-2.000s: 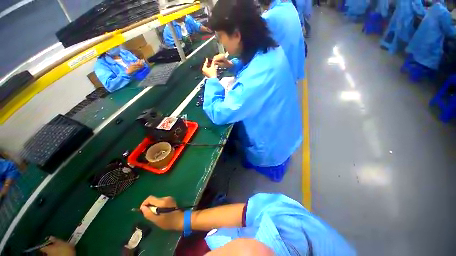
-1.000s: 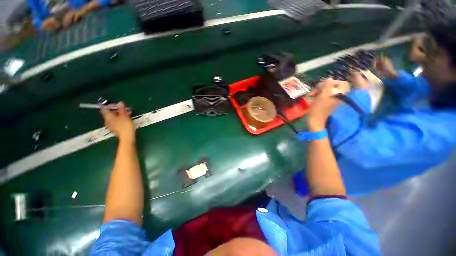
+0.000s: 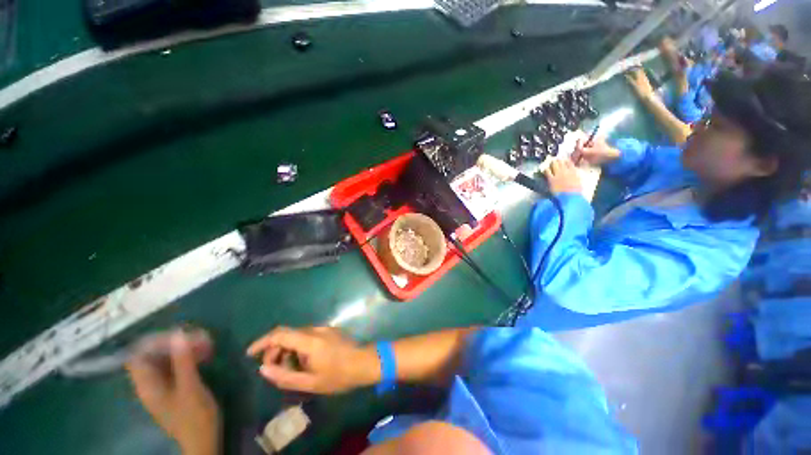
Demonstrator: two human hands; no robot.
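Note:
My left hand (image 3: 182, 391) is blurred at the lower left. A thin pale streak, the tweezers (image 3: 93, 363), extends left from its fingers. My right hand (image 3: 311, 360), with a blue wrist strap (image 3: 386, 366), is just right of it, fingers loosely curled and apart, with no tool visible in it. The fixture (image 3: 286, 429) with its pale centre lies below my right hand at the bottom edge. The soldering iron (image 3: 498, 169) appears to rest at the soldering station (image 3: 449, 151), its black cable looping down. Whether my left fingers hold a module is too blurred to tell.
A red tray (image 3: 405, 289) holds the station and a round tip-cleaning pot (image 3: 416, 244). A black fan (image 3: 296, 240) stands left of it. Small modules (image 3: 286, 172) lie on the green bench beyond the white rail (image 3: 133, 307). A person in a blue smock (image 3: 649, 222) works at the right.
The view has shifted and turned. My right hand has come back from the station to beside the fixture, without the iron. My left hand has come back from beyond the rail, closer to my right hand.

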